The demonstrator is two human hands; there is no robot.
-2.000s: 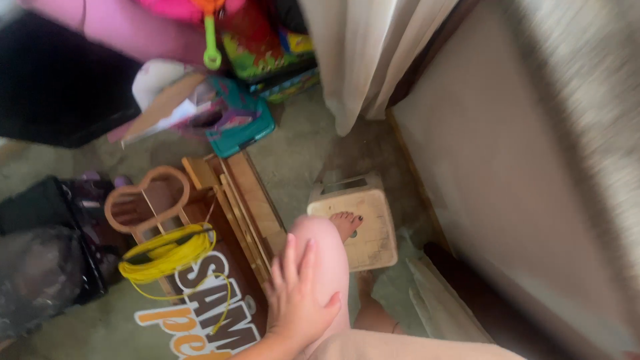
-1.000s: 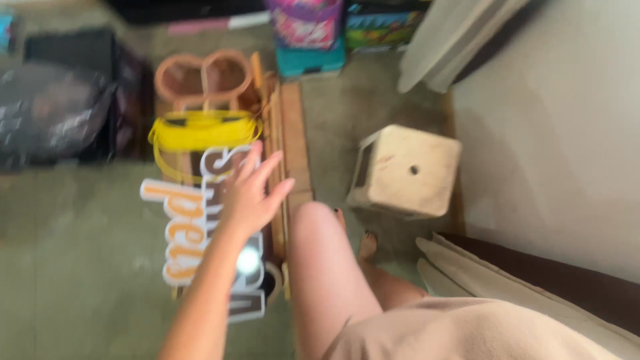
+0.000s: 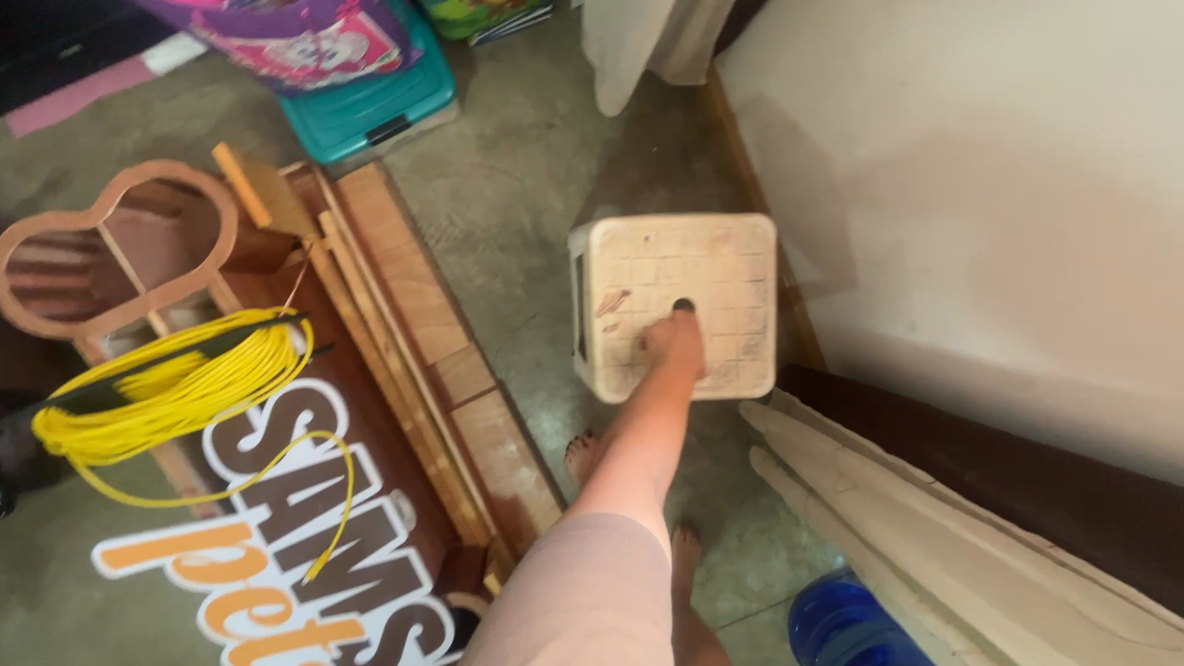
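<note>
A square beige plastic stool stands beside the wall, its top marked with a grid, dark smudges and a round central hole. My right hand reaches down onto it, with curled fingers hooked at the hole; the fingertips are hidden. My left hand is out of view. Left of the stool, long wooden boards lie by a brown wooden piece with a heart-shaped frame. On it rest a coiled yellow cable and a cut-out lettered sign.
A teal lidded bin with a purple printed bag on it stands at the upper left. The wall rises on the right, with beige curtains below it. My bare feet and a blue plastic bottle are near the bottom.
My right hand has come into view and taken hold of the stool at its hole. The left hand, earlier on my knee and then over the sign, has left view. My foot has left the stool.
</note>
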